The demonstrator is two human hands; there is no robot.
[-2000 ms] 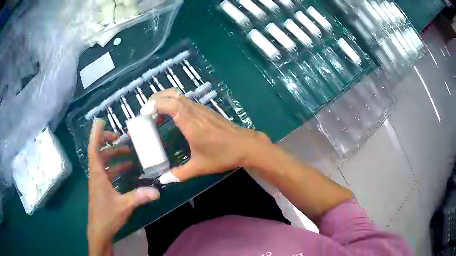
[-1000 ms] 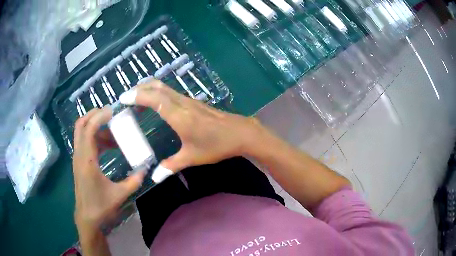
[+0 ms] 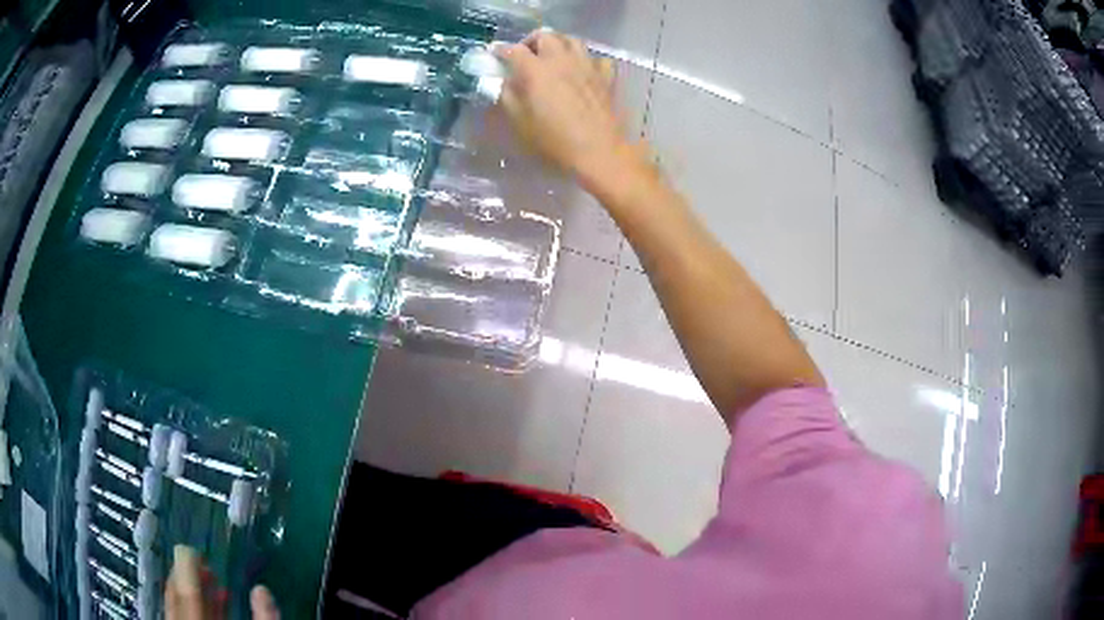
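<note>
My right hand [image 3: 555, 97] reaches over the far right corner of the clear finished-unit tray [image 3: 327, 242]. Its fingers are on a white unit [image 3: 479, 63] at a slot there; the fingertips are partly blurred. Plump white units [image 3: 194, 246] fill the two left columns, and one more [image 3: 385, 70] lies in the third. My left hand [image 3: 218, 596] is cut off by the bottom edge; its visible fingers are apart, with nothing seen between them. It is over the near edge of the pin-part tray [image 3: 269, 484], which holds rods with grey ends [image 3: 155, 470].
The finished-unit tray overhangs the green bench [image 3: 157, 327] edge above the tiled floor [image 3: 751, 170]. Dark stacked trays [image 3: 981, 133] stand at the upper right. Part of a clear bag [image 3: 36, 388] and a white card [image 3: 34, 533] lie at the left.
The view has swung right. My hands, earlier together around a white unit over the pin-part tray, are now apart; my right hand has moved to the finished-unit tray.
</note>
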